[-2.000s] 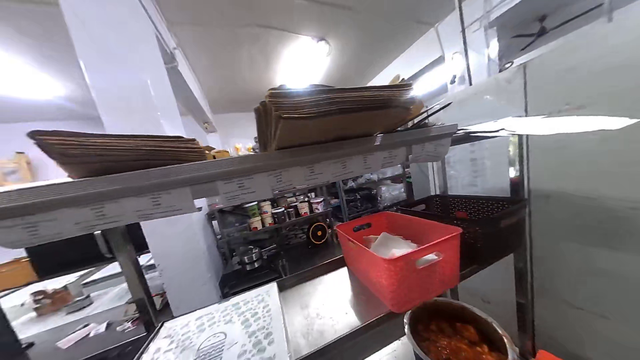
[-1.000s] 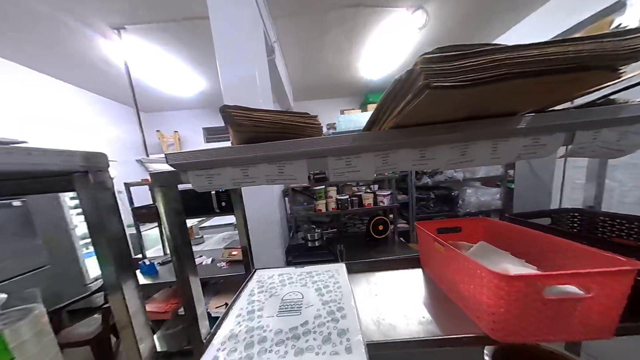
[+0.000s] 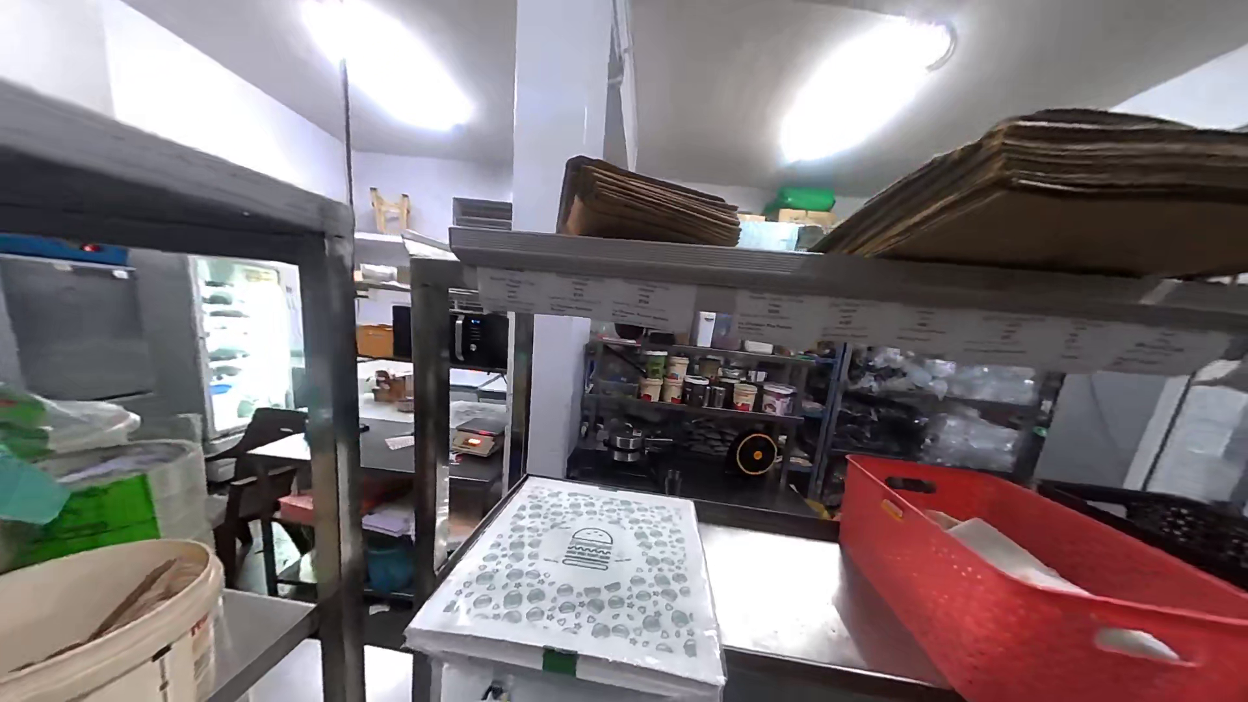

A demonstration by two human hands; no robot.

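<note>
Neither my left hand nor my right hand is in view. Nearest to me, at the lower middle, a white box printed with a burger drawing [image 3: 575,575] lies on a steel counter [image 3: 770,575], with a green piece of tape at its front edge. To its right stands a red plastic basket [image 3: 936,575] holding something white, perhaps paper. A black perforated crate [image 3: 1160,517] is behind the basket. Above, a metal shelf [image 3: 702,261] bears two stacks of brown cardboard, a smaller stack [image 3: 653,203] and a larger stack [image 3: 1082,210].
A cream plastic bucket [image 3: 185,624] stands at the lower left by a steel rack post [image 3: 336,468]. Farther back are a microwave [image 3: 480,339], a lit glass-door cooler [image 3: 244,341], a scale [image 3: 478,439] and shelves of tubs [image 3: 697,390]. Printed paper strips hang along the shelf edge.
The view has swung left, bringing in the rack, bucket and cooler. The metal pot of red food seen at the lower right two seconds ago is out of view.
</note>
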